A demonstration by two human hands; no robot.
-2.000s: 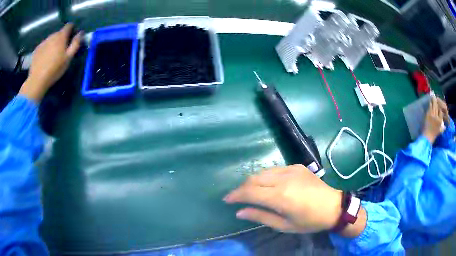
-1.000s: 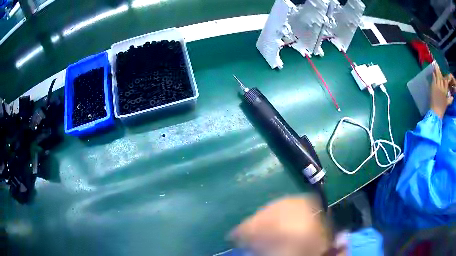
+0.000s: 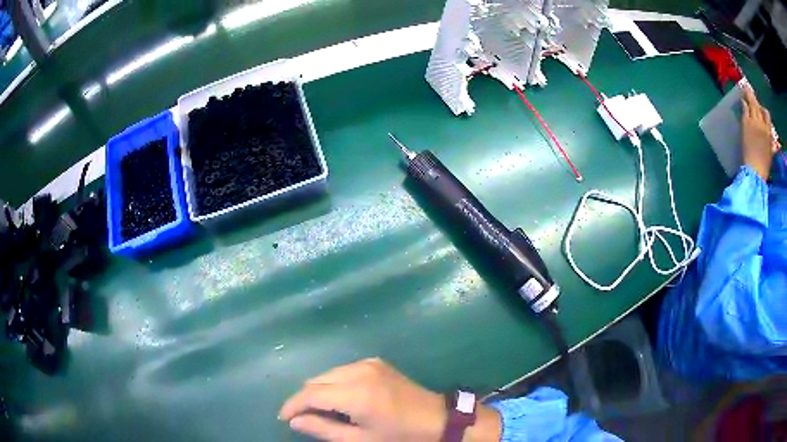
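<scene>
My right hand (image 3: 371, 406) is low at the near edge of the green mat, with a dark band on its wrist. A dark spot shows between its thumb and fingers; I cannot tell if it is a held part or shadow. My left hand is out of view. The black electric screwdriver (image 3: 479, 229) lies on the mat, bit towards the upper left, cord at its rear. The white bin (image 3: 324, 168) holds a heap of small black parts. The blue bin (image 3: 112, 216) beside it holds finer dark pieces.
Loose black modules (image 3: 52, 276) lie at far left. White housings (image 3: 509, 43) stand at the back with red leads. A white adapter (image 3: 630, 115) with looped cable lies to the right. Another person's hand (image 3: 758, 134) is on a pale panel (image 3: 723, 129), near a red object (image 3: 720, 65).
My left hand, earlier over the black modules, has left the view. My right hand has moved left, away from the screwdriver's rear end. The view has shifted; the screwdriver stays lying on the mat.
</scene>
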